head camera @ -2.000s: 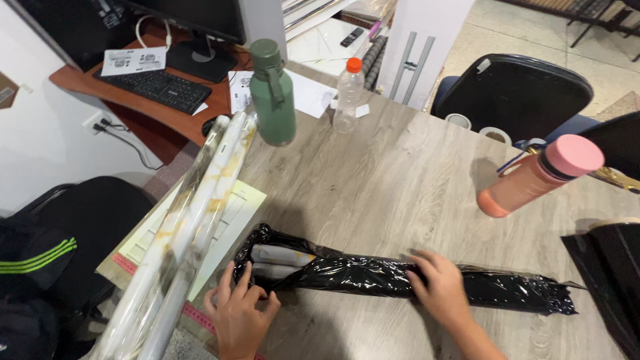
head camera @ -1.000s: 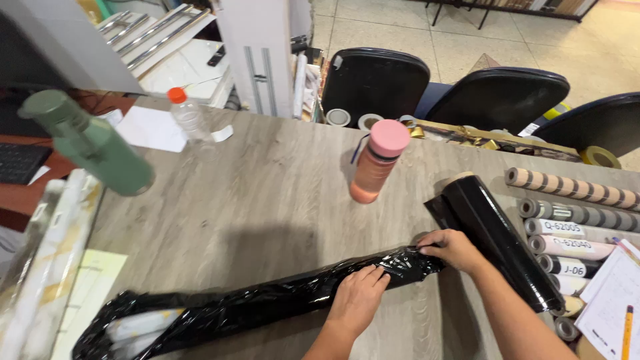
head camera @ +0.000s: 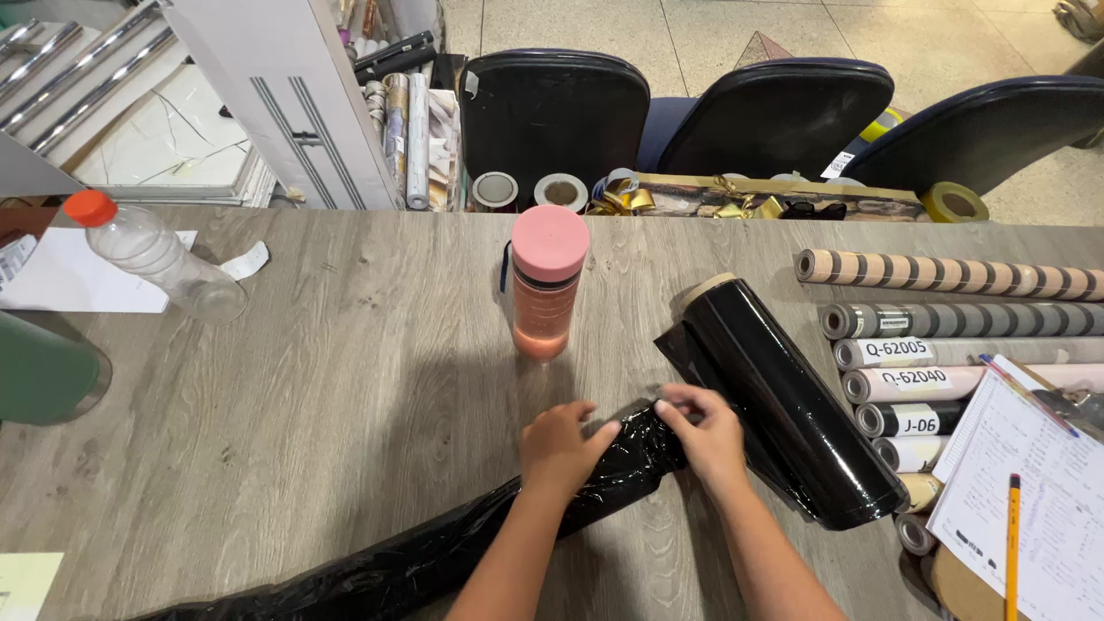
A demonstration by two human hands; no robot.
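Observation:
A long bundle wrapped in black plastic film [head camera: 379,565] lies slantwise over the wood-look table, its far end under my hands. My right hand [head camera: 709,435] pinches the film at that end between thumb and fingers. Just left of it, my left hand [head camera: 565,448] rests at the bundle with thumb and fingers apart, holding nothing that I can make out. Right of my hands lies a big roll of black stretch film [head camera: 798,405] with a cardboard core and a loose flap at its upper left. The near end of the bundle runs out of view.
A pink-lidded bottle [head camera: 548,285] stands beyond my hands. A clear plastic bottle [head camera: 164,259] and a green bottle [head camera: 47,371] are at the left. Rolls of patterned covering [head camera: 949,274], written sheets [head camera: 1018,492] and a pencil [head camera: 1013,543] lie at the right. Chairs [head camera: 556,121] line the far edge.
Both hands have moved along the bundle to its right end. My left hand, on the film a second ago, has its fingers raised and spread. The view has swung right.

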